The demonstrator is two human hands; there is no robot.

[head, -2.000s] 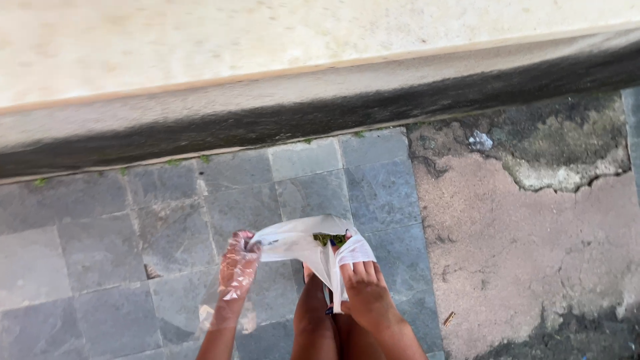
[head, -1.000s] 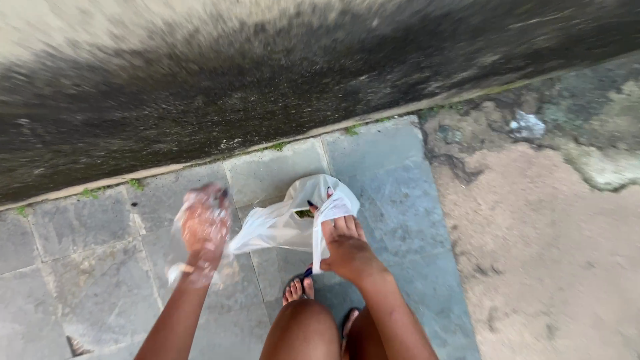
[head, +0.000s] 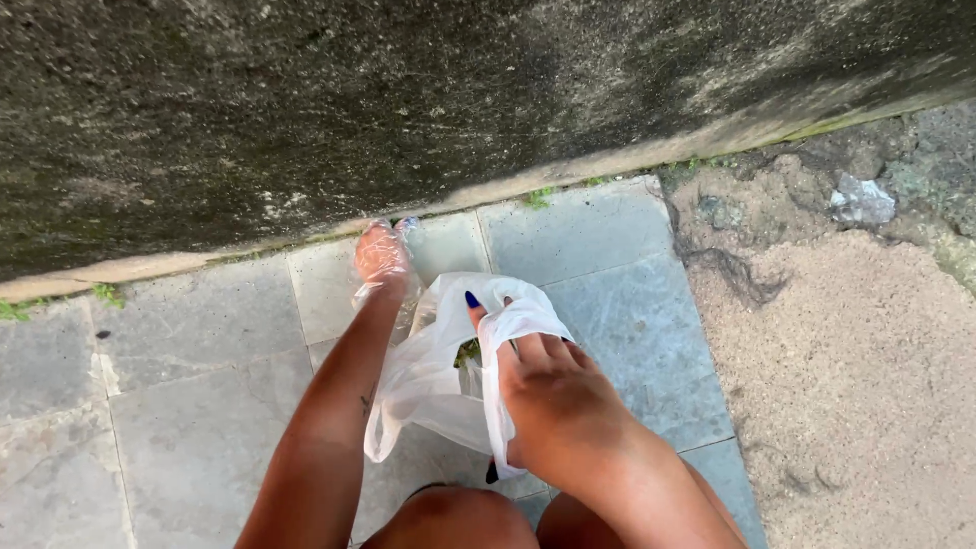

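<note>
My left hand (head: 383, 252), in a clear plastic glove, reaches down to the joint where the wall meets the tiles. Its fingertips are at the base of the wall, by a bit of green; whether they pinch it I cannot tell. My right hand (head: 553, 385) holds a white plastic bag (head: 438, 374) by its rim, fingers inside the mouth and dark blue nails showing. Green plant bits (head: 467, 352) lie inside the bag. One loose handle of the bag hangs toward my left forearm.
A dark, stained wall (head: 343, 114) runs across the top. Small green weeds (head: 538, 198) grow along its foot, with another tuft (head: 108, 294) at the left. Grey stone tiles (head: 206, 320) end at rough concrete (head: 854, 366) on the right, where a crumpled clear piece (head: 862, 200) lies.
My gloved left hand was at the bag's left side two seconds ago; it has let go and reached to the wall's base. My right hand has kept hold of the bag. The view has moved nearer the wall.
</note>
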